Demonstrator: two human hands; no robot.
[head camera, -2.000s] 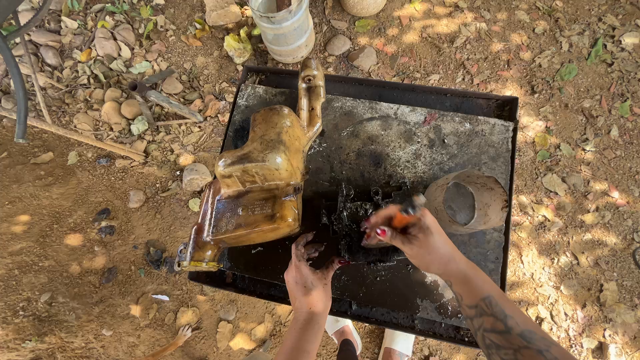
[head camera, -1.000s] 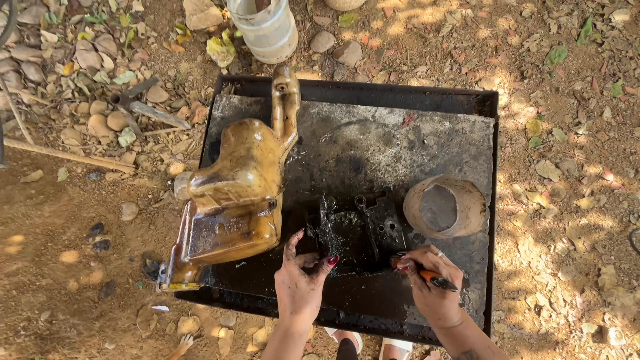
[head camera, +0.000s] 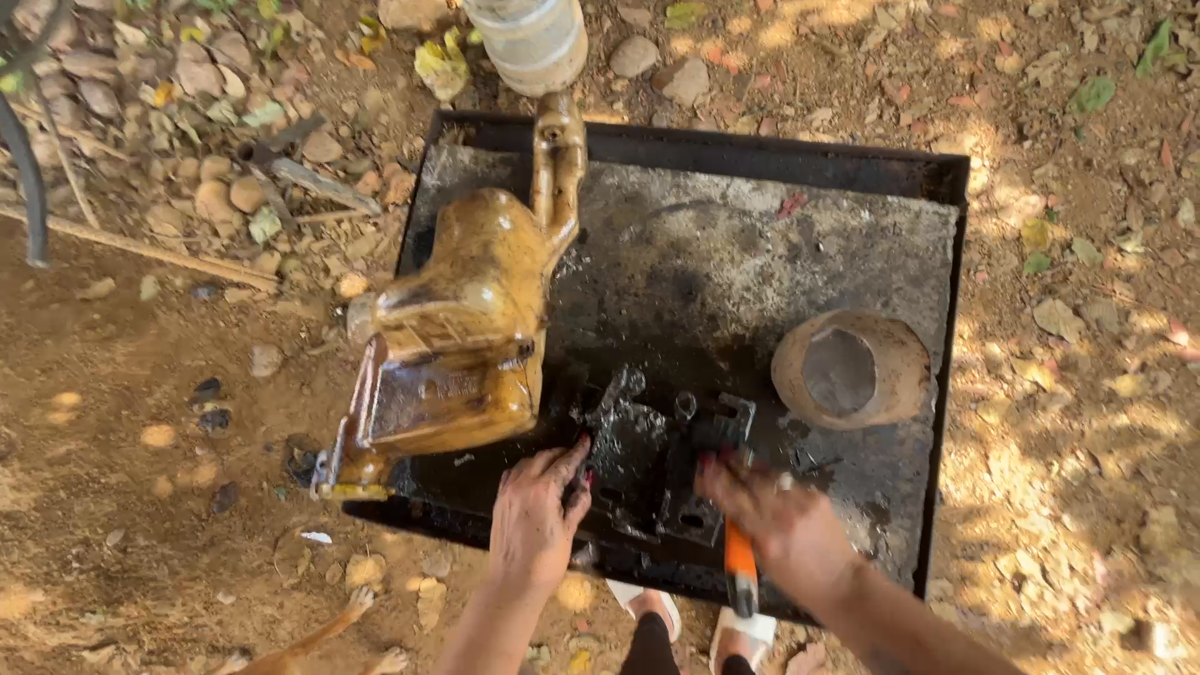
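Observation:
Near the front of a black metal tray (head camera: 945, 375), my left hand (head camera: 542, 497) has its fingertips at the left edge of a dark, oily metal part (head camera: 694, 497) with slots. My right hand (head camera: 773, 525) is over the right side of that part, blurred, with an orange-and-black tool handle (head camera: 740, 562) held in it; the tool's working end is hidden. A yellowed, oil-coated plastic tank (head camera: 478, 272) lies on the tray's left side. To the right stands a dirty round container (head camera: 900, 370) holding grey liquid.
A translucent plastic container (head camera: 532, 42) stands beyond the tray's back edge. Stones (head camera: 220, 202), sticks (head camera: 323, 183) and dry leaves lie on the ground. An animal's legs (head camera: 323, 637) show at the lower left, and my feet (head camera: 647, 605) are at the tray's front edge.
My right hand has moved left, from beside the metal part to over it, with the orange-handled tool still in it. My left hand stays near the part's left side.

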